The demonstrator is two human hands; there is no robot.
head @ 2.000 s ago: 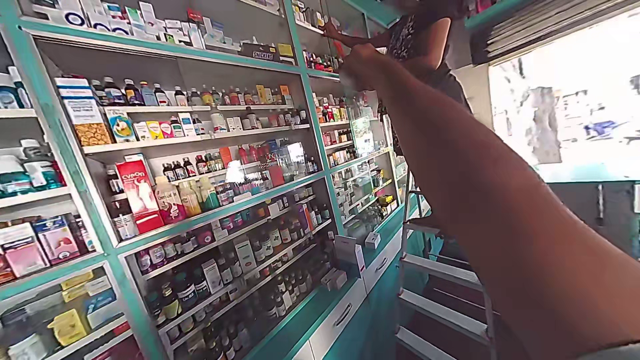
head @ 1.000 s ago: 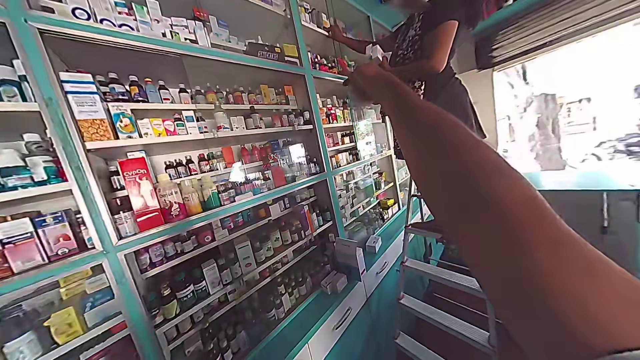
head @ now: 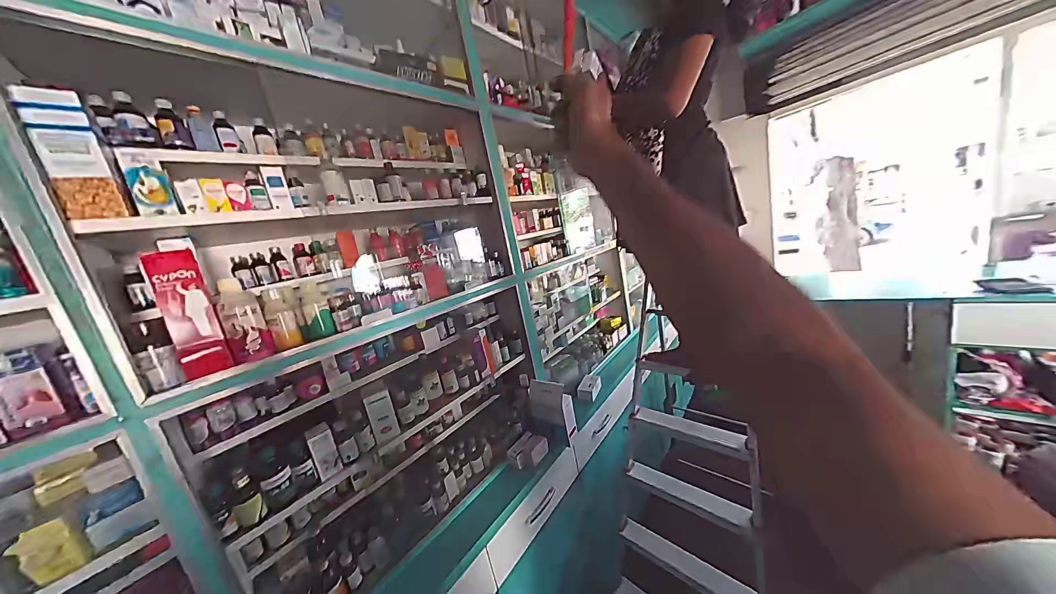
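Note:
My right arm comes in from the lower right corner, stretched up and forward, with my right hand (head: 584,115) raised at the upper middle. It is beside the tall glass-fronted medicine cabinet and close to a person (head: 685,99) in dark clothing by the ladder. A small white box (head: 587,63) shows just above my fingers; whether I or the person holds it cannot be told. A thin red upright thing (head: 569,33) rises above the same hand, its lower end hidden there. The fingers are blurred. My left hand is out of view.
Shelves of bottles and cartons, including a red carton (head: 186,313), line the left behind glass. A metal stepladder (head: 693,429) stands against teal drawers (head: 540,503). Small boxes (head: 528,450) rest on the cabinet ledge. At the right is a counter (head: 891,289) before a bright opening.
A red upright thing now shows above my right hand. The person's arm that reached toward the upper shelf in the earlier frames no longer shows there. My right arm stays raised.

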